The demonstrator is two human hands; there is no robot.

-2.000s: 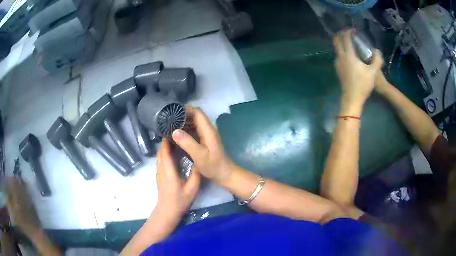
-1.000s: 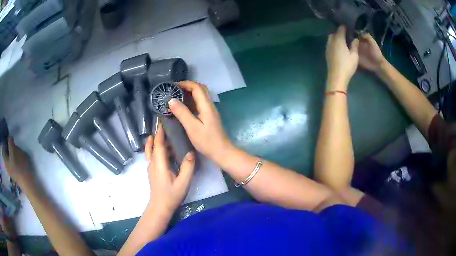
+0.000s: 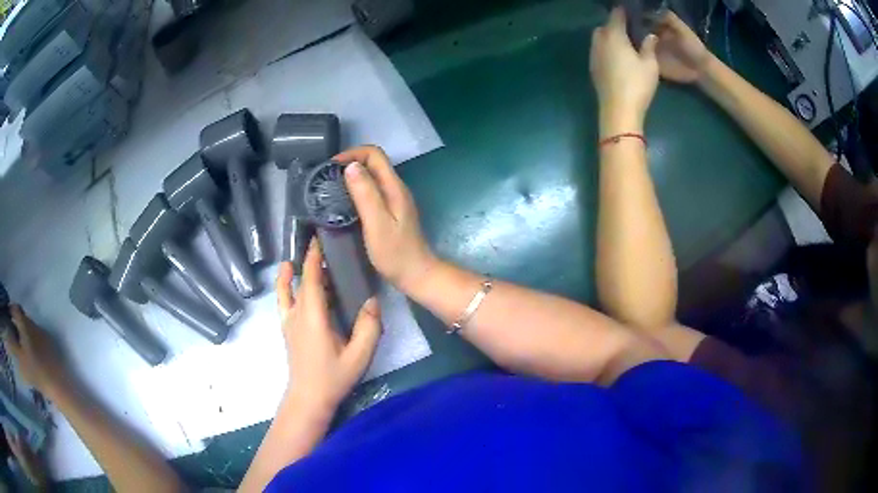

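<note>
A dark grey handheld fan unit (image 3: 345, 270) is held upright in front of me, its round vaned grille (image 3: 329, 194) facing me. My left hand (image 3: 325, 337) is around the lower handle, fingers on its left side and thumb on its right. My right hand (image 3: 385, 217) grips the head from the right, with the thumb at the grille's upper right rim. Several similar grey units (image 3: 197, 231) lie fanned in a row on the white sheet (image 3: 236, 385) to the left. One unit (image 3: 306, 140) lies just behind the held one, its handle partly hidden.
Stacked grey cartons or trays (image 3: 72, 106) stand at the upper left. A green mat (image 3: 520, 125) extends right of the sheet. A co-worker's hands (image 3: 631, 72) hold a dark part at the upper right. Another person's hand (image 3: 34, 347) is at the left edge.
The view has shifted. The grille's face has turned and lies nearer the fanned row's last unit. My right thumb has moved from the grille's middle to its rim. Both hands still hold the unit.
</note>
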